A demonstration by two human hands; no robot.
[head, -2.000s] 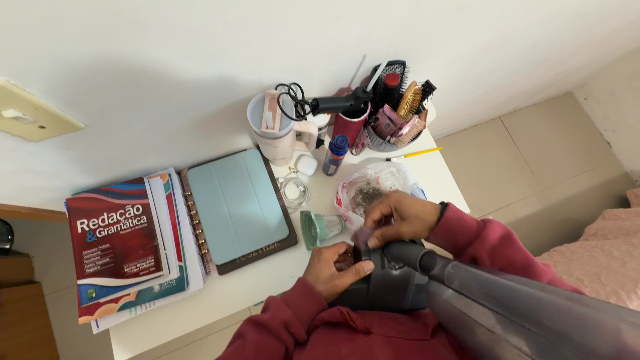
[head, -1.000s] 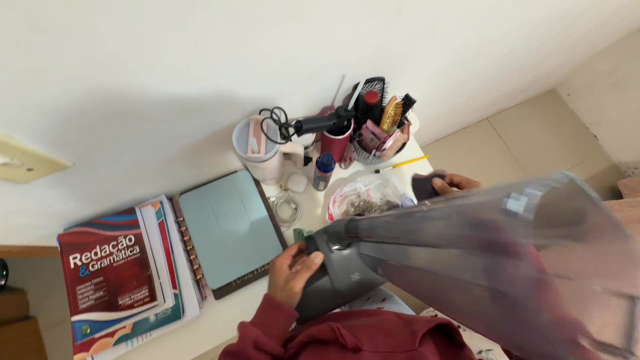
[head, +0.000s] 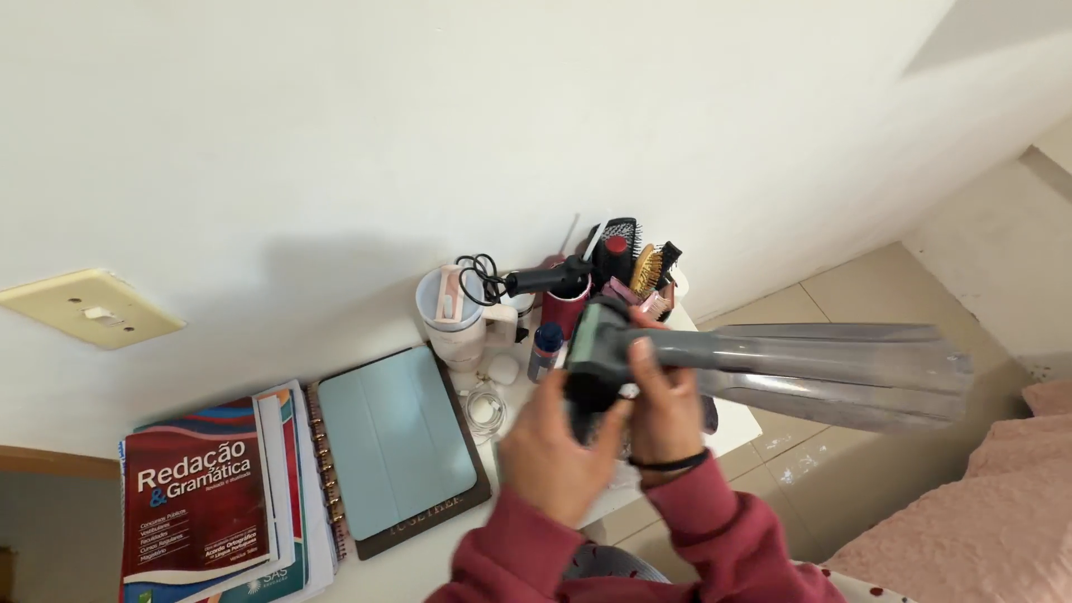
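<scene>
A dark grey device with a long clear plastic tube (head: 837,368) is held up over the table's right part; its exact kind cannot be told. My left hand (head: 565,448) grips the lower edge of its dark head (head: 599,352). My right hand (head: 666,402), with a black band at the wrist, is closed around the grey neck where the tube joins. The tube points to the right, past the table edge. Behind the head stand a dark blue capped bottle (head: 545,352) and a red cup (head: 565,306). The device and hands hide most of the plastic bag.
On the white table (head: 741,425) lie books (head: 201,494), a light blue tablet case (head: 398,440) on a spiral notebook and a coiled white cable (head: 484,409). A white tumbler (head: 456,339), a black corded appliance (head: 540,278) and hairbrushes (head: 646,270) stand near the wall. Pink bedding (head: 963,511) is at right.
The device has been raised and turned, its tube now pointing right. My right hand, apart from the device a second ago, now holds its neck. The view has shifted.
</scene>
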